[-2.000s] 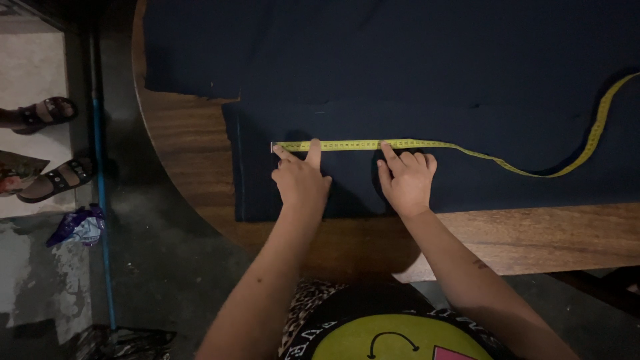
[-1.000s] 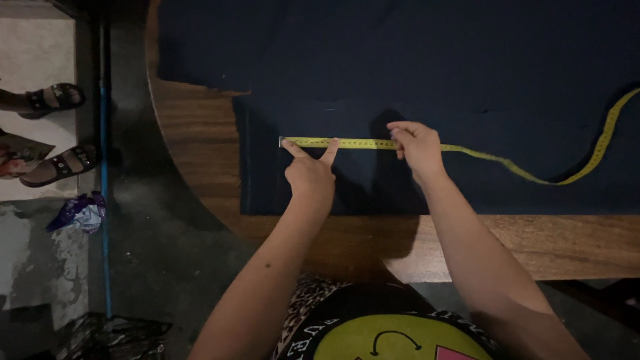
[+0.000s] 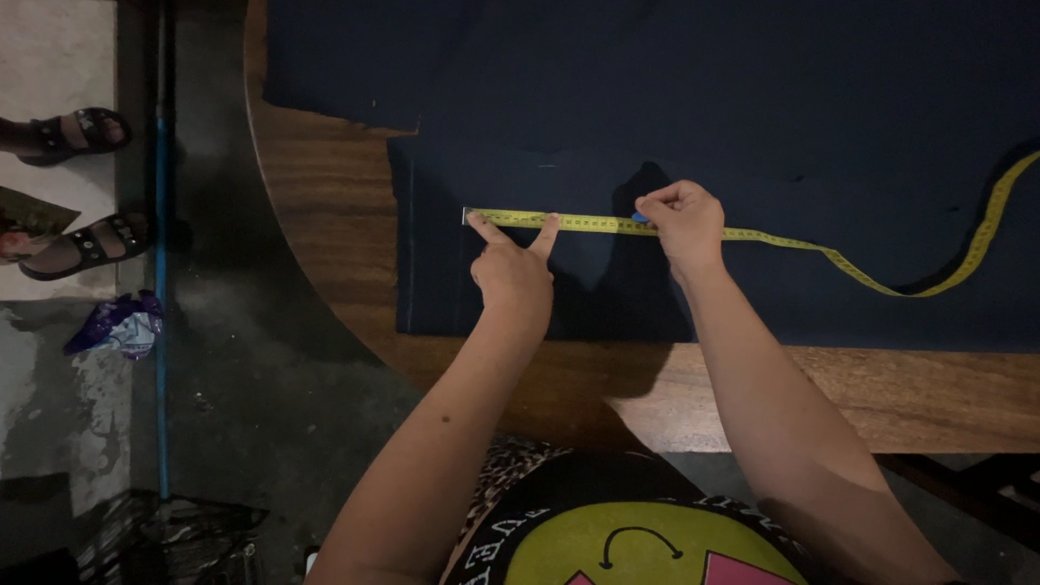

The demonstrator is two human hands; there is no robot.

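Dark blue fabric (image 3: 504, 97) lies spread on a wooden table, with faint chalk lines near its left end. A yellow tape measure (image 3: 601, 223) runs across it, its metal end at the left and its far part curving off to the right. My left hand (image 3: 516, 272) presses two spread fingertips on the tape, one by the metal end. My right hand (image 3: 689, 223) pinches a small blue piece (image 3: 640, 217), perhaps tailor's chalk, at the tape.
The table's bare wooden rim (image 3: 317, 211) curves along the left and front. On the floor at the left are a blue pole (image 3: 162, 309), a crumpled purple plastic wrapper (image 3: 126, 325) and a person's feet in black sandals (image 3: 97, 244). A dark wire basket (image 3: 187, 536) stands at the lower left.
My right hand first had fingers on the tape, then lifted off it, and is now at the tape with the blue piece visible. My left fingers stay on the tape.
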